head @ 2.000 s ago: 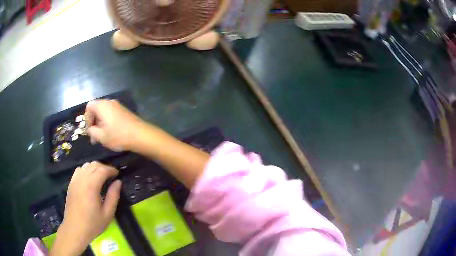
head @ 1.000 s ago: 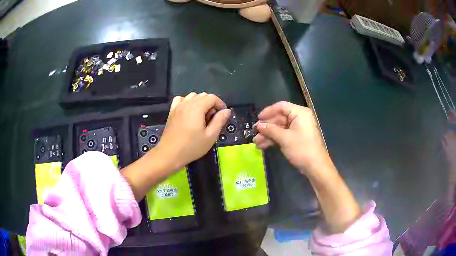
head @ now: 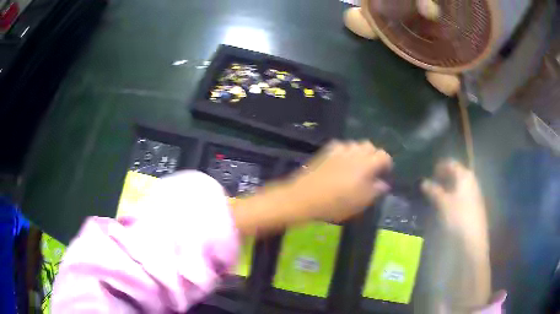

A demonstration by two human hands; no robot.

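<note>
A four-slot phone tray (head: 199, 144) holds phones with backs up, each with a lime-green rectangle on its lower back. My left hand (head: 350, 178) is blurred over the upper end of the two right-hand phones, fingers curled; whether it holds something cannot be told. My right hand (head: 457, 190) is blurred, just right of the rightmost phone (head: 399, 214), thumb and finger bent toward each other; its fingertips are unclear. A small-parts tray (head: 270, 116) behind holds scattered gold, yellow, white and silver bits.
A desk fan (head: 436, 30) stands at the back right. A dark pile (head: 55, 73) is at the left. A blue bin (head: 9, 245) with green pieces (head: 52, 251) is at the lower left. A thin strip (head: 466, 129) crosses the green bench at right.
The view has turned, so the trays and fan appear further right. Since the earliest frame, my right hand has left the small-parts tray, and both hands have moved to the rightmost phone area.
</note>
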